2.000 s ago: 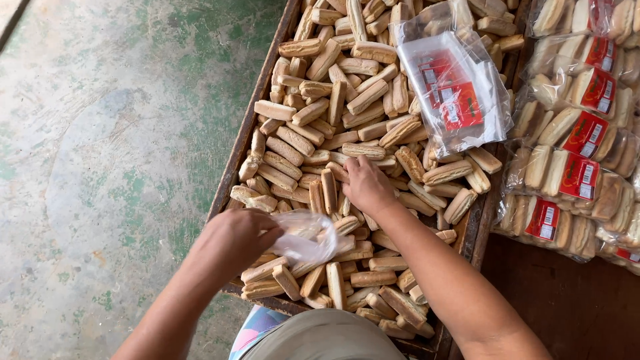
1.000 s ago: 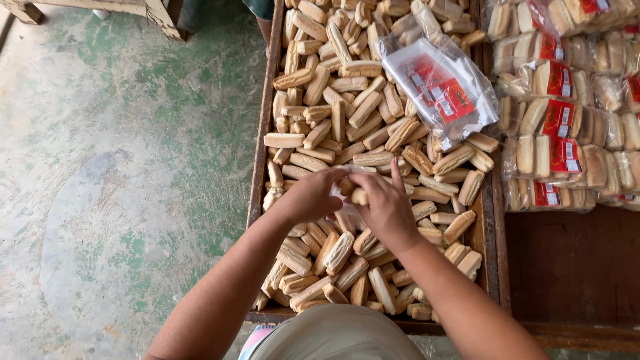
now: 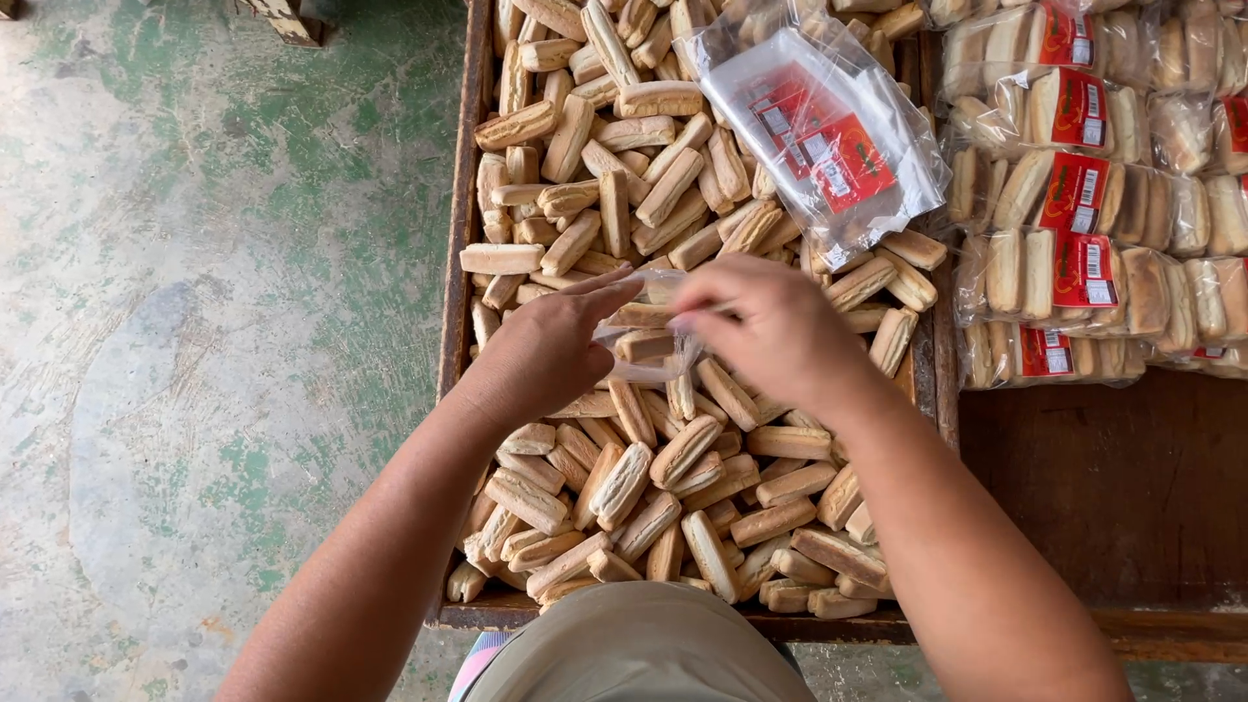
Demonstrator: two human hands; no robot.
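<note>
Above a wooden tray (image 3: 450,322) heaped with finger-shaped biscuits (image 3: 624,485), my left hand (image 3: 546,346) grips the left side of a clear plastic bag (image 3: 643,366). My right hand (image 3: 770,327), blurred, is at the bag's right edge; its thumb and fingertips are close together, and whether they pinch the film or a biscuit is unclear. A couple of biscuits show in or through the bag's mouth. A larger clear packet of flat bags with red printed labels (image 3: 843,161) lies on the biscuits, up and right of my right hand.
Filled packs of biscuits with red labels (image 3: 1077,195) are stacked in rows at the right. Below them is a dark wooden surface (image 3: 1092,487) with a raised front edge. A worn green and grey floor (image 3: 195,292) lies left of the tray, with a wooden furniture leg (image 3: 283,19) at the top.
My right hand was down among the biscuits two seconds ago, then met my left hand at the bag; it is now at the bag's right side. The bag's mouth now shows wider between my hands.
</note>
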